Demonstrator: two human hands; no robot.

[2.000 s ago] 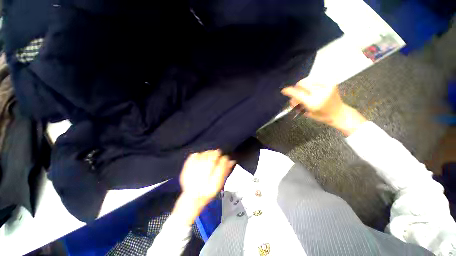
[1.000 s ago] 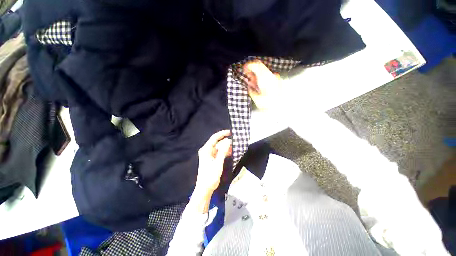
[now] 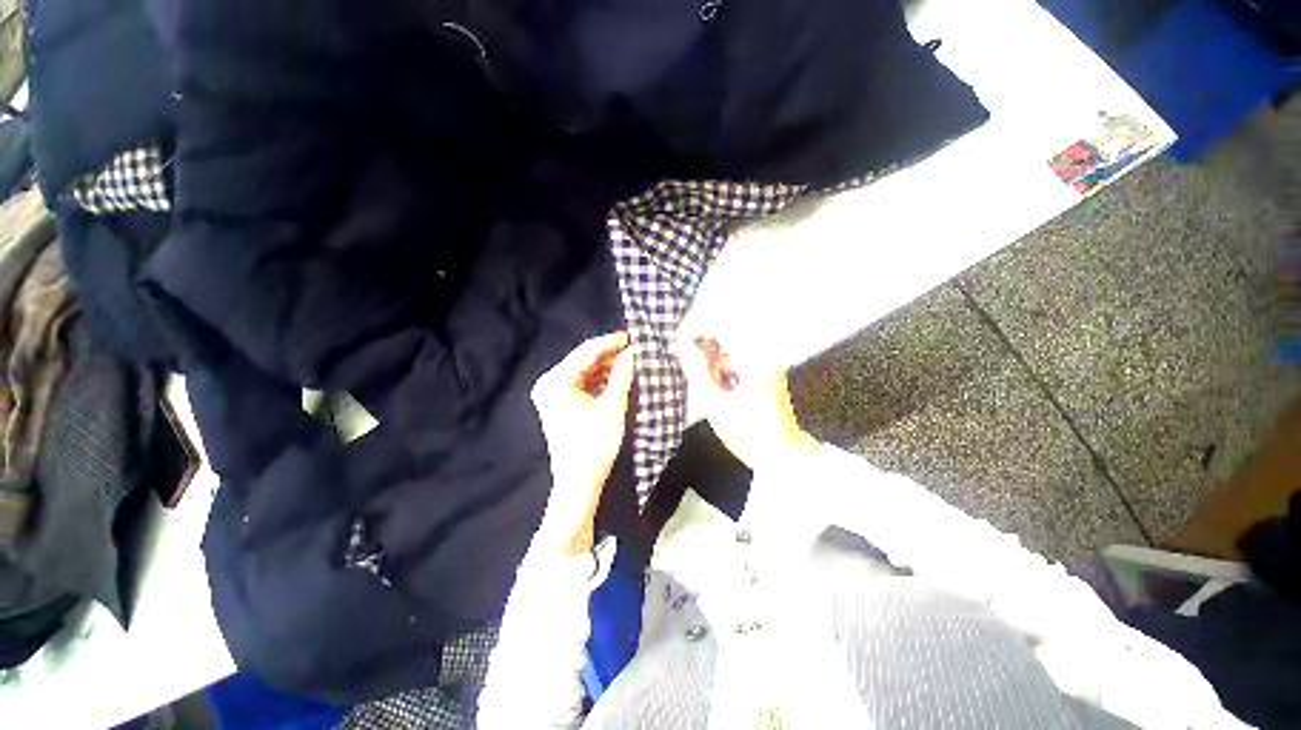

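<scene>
A dark navy padded coat [image 3: 357,257] lies spread over the white table. Its black-and-white checked facing [image 3: 658,292] is folded outward along the near edge. My left hand [image 3: 582,421] pinches the dark shell beside the checked strip. My right hand [image 3: 738,399] pinches the strip's other side, close to the left hand. No needle or thread can be made out at the fingertips. Small checked patches show on the coat at the upper left and lower left.
The white table [image 3: 913,235] bears a red-and-blue sticker [image 3: 1096,154] near its right corner. Brown and grey garments [image 3: 64,414] lie at the left. A blue bin [image 3: 614,620] is below the table edge at my lap. Speckled floor [image 3: 985,385] shows at the right.
The edge is turned outward, showing checked facing that was hidden two seconds ago. My right hand has moved in from the right, then down the strip towards my left hand.
</scene>
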